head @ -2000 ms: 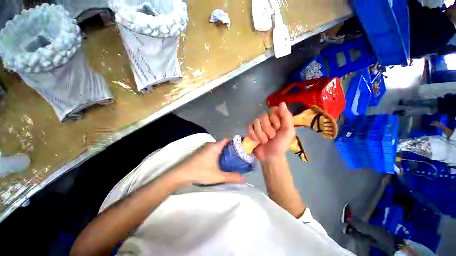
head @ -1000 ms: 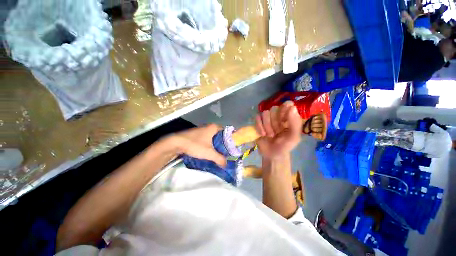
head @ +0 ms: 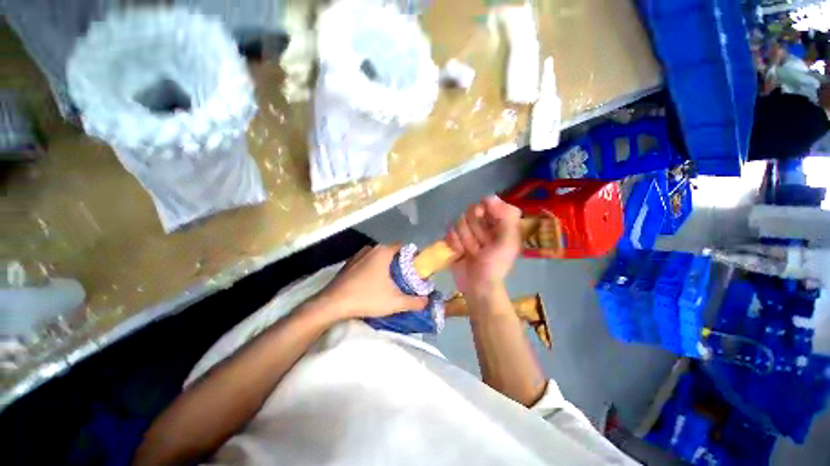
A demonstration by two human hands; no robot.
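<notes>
My left hand (head: 369, 284) holds the blue denim-look doll shorts (head: 405, 320) over my lap, near a lacy hem. My right hand (head: 487, 241) is closed around one tan doll leg (head: 437, 259), between the hem and the foot. That leg's sandalled foot (head: 543, 235) sticks out beyond my fist. The other leg's sandalled foot (head: 535, 314) hangs below, partly hidden behind my right forearm. My fingers hide part of the shorts and the held leg.
Two grey-white garment tubes (head: 196, 187) with knobbly cuffs stand on the tan board (head: 300, 232), with white glue bottles (head: 546, 114) at its edge. A red stool (head: 592, 217) and blue crates (head: 651, 296) are at right. A person's dark sleeve (head: 787, 127) shows.
My right hand has moved slightly left and up with the leg, and the foot beyond it has shifted left. The other foot has moved up a little. The view has shifted over the table.
</notes>
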